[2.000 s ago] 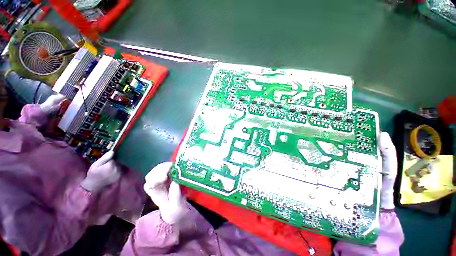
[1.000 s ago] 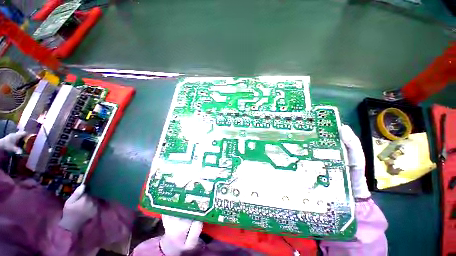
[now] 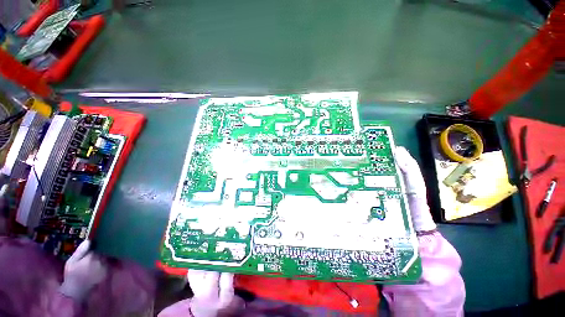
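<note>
A large green power circuit board [image 3: 291,186] is held up in front of me, solder side facing me, with its stepped corner at the top right and bright glare on its tracks. My left hand [image 3: 212,290], white-gloved, grips its bottom edge left of the middle; its fingers are partly hidden behind the board. My right hand [image 3: 416,189], white-gloved, holds the right edge, its fingers partly behind the board. A red-orange foam pad [image 3: 310,296] shows below the board. A thin black lead with a white end lies on the pad.
A person's gloved hand [image 3: 85,269] at left is by another board [image 3: 77,179] with silvery heat sinks, on a red pad. A black tray [image 3: 437,130] at right holds a yellow tape roll [image 3: 461,142] and pale yellow sheet. Pliers [image 3: 526,166] and a marker-like stick [image 3: 546,198] lie on the right red mat.
The board is now more level and further left in view. My left hand has shifted from the lower left corner to the bottom edge. More of the right mat and its tools shows.
</note>
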